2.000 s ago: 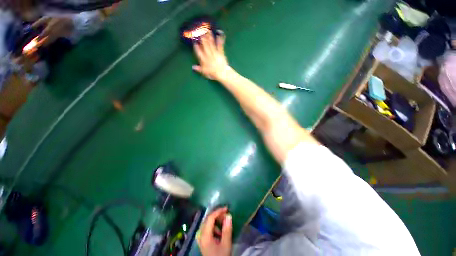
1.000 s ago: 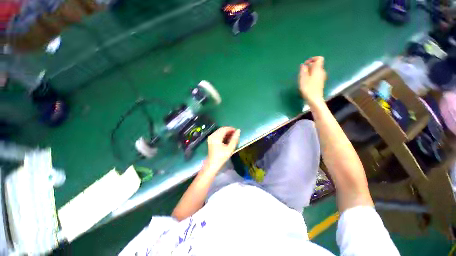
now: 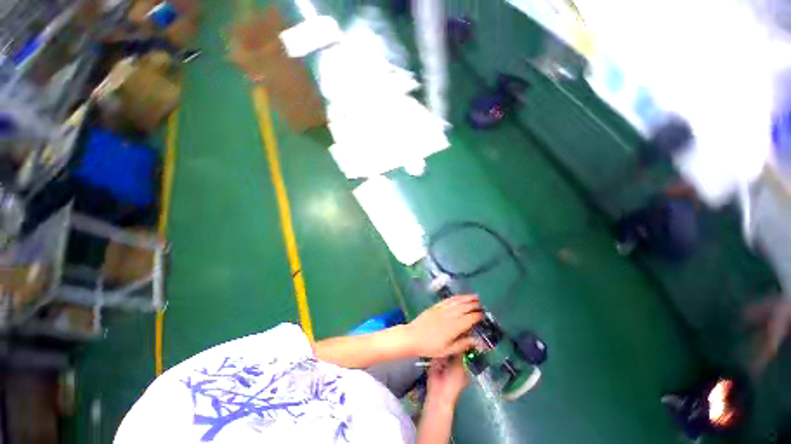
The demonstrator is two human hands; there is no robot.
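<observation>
The bench grinder (image 3: 491, 333) stands near the edge of the green bench, its off-white buffing wheel (image 3: 523, 383) at the lower right end. A dark round thing (image 3: 531, 347) shows close to the wheel; blur hides what it is. My left hand (image 3: 447, 324) lies over the near side of the grinder, palm down, fingers pointing right. My right hand (image 3: 447, 378) is just below it, beside the lit green spot of the control box (image 3: 471, 355), partly hidden. I cannot tell if either hand grips anything.
A black cord (image 3: 473, 227) loops behind the grinder. White sheets or boxes (image 3: 382, 113) lie farther along the bench. Dark fans (image 3: 488, 111) stand on it; one glows orange (image 3: 718, 403) at lower right. Left are yellow floor lines (image 3: 282, 199), a blue crate (image 3: 117, 169) and a metal frame (image 3: 158, 276).
The view has swung left, bringing in the aisle. My right hand has come across from over the bench to the grinder beside my left hand. My left hand now lies over the grinder.
</observation>
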